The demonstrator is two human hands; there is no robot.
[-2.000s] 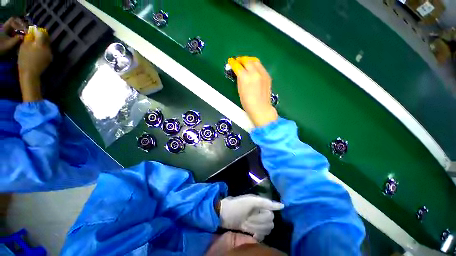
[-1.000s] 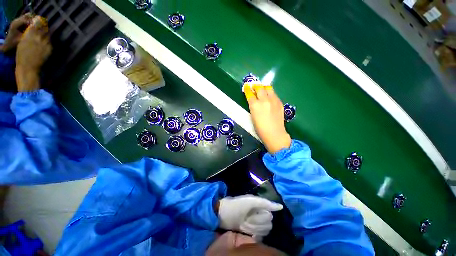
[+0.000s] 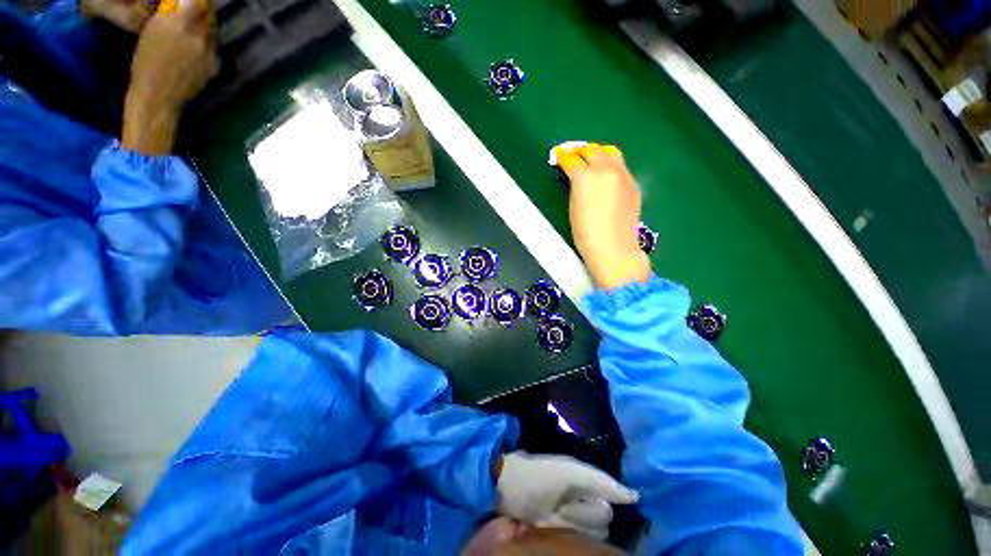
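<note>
My right hand (image 3: 606,212), bare with yellow-orange finger cots, reaches over the green conveyor belt (image 3: 695,217). Its fingertips pinch a small white wipe (image 3: 563,150) against a round part that is mostly hidden under them. Another round part (image 3: 648,238) lies on the belt just right of the hand, partly covered by it. More round parts lie spaced along the belt. My left hand (image 3: 556,491), in a white glove, is low in the view near the bench edge, fingers partly curled, one finger pointing right. I see nothing in it.
Several round parts (image 3: 469,301) lie clustered on the dark bench. Behind them are a bag of wipes (image 3: 310,163) and a yellowish bottle (image 3: 402,158) with a metal top. A coworker's arm (image 3: 163,87) and a black tray (image 3: 272,43) are at upper left. A pale rail (image 3: 478,152) borders the belt.
The view has shifted, so the bench things appear further right. My right hand stays over the belt with the wipe; the parts around it have changed position. My left hand keeps its pose.
</note>
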